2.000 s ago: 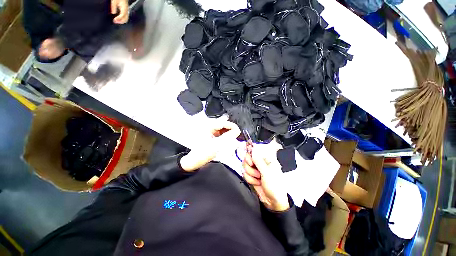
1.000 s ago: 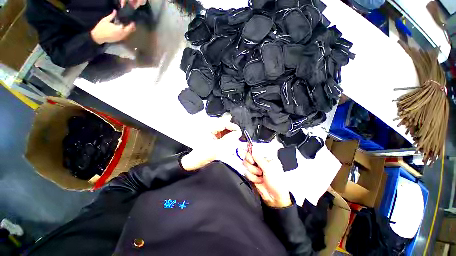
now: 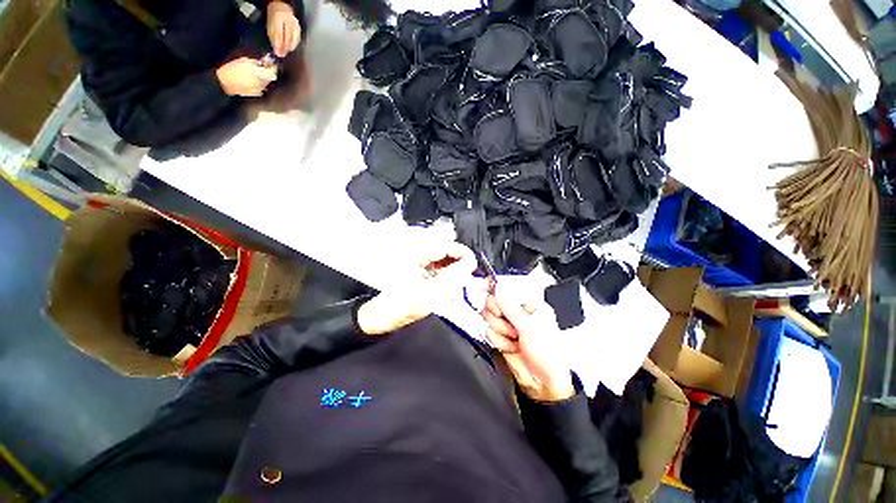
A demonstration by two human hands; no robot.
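Observation:
A large heap of black pouches (image 3: 521,128) lies on the white table (image 3: 236,201) in front of me. My left hand (image 3: 418,285) is at the heap's near edge with fingers curled at a dark pouch piece (image 3: 472,228); overexposure hides the exact grip. My right hand (image 3: 521,339) is closed on thin snips (image 3: 491,285) with reddish and blue glints, their tip pointing up at that piece. Two separate black pouches (image 3: 564,304) lie on white sheets (image 3: 619,339) right of my right hand.
A coworker's hands (image 3: 251,74) are over the table at upper left. An open carton of black pieces (image 3: 74,295) stands at left. At right are a brown strip bundle (image 3: 835,196), blue crates (image 3: 722,265), an open carton (image 3: 678,339) and a black bundle (image 3: 722,447).
The coworker's hands have moved and are now close together over the table. The dark piece at my left fingers has shifted slightly. My hands have hardly moved.

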